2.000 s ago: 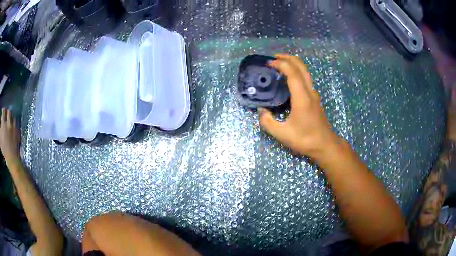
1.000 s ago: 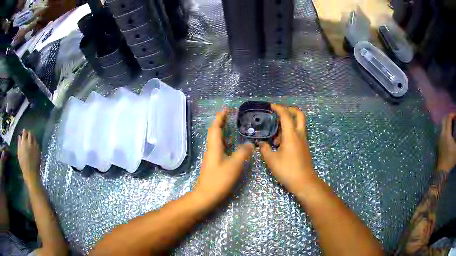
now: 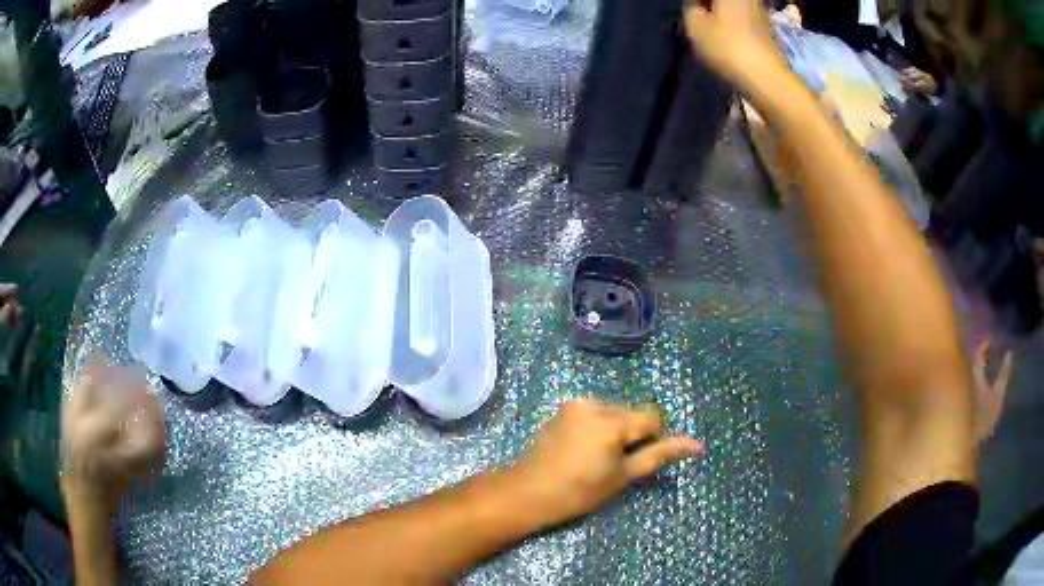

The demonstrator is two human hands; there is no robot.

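Observation:
A small black pot [image 3: 614, 303] stands alone on the bubble wrap, its inside facing up, with a small round hub and a pale spot inside. My left hand [image 3: 601, 456] is just below it, not touching it, fingers partly curled and one digit stretched right, holding nothing. My right hand [image 3: 727, 40] is stretched far forward to the top edge, beside the upper end of tall stacked black long containers [image 3: 624, 103]. Whether it grips one cannot be told. Frosted oval containers [image 3: 441, 309] lean in a row at left, with dark parts under them.
Stacked small black pots [image 3: 406, 92] stand behind the frosted row, with a shorter black stack [image 3: 293, 126] beside them. Another person's hand [image 3: 115, 429] is at the left edge, blurred, and another hand [image 3: 990, 389] is at the right. Tan cardboard [image 3: 853, 103] lies at far right.
Both hands have left the small black pot, which now stands on the wrap. My right arm has stretched far forward; my left hand has moved down and slightly right. The view has shifted.

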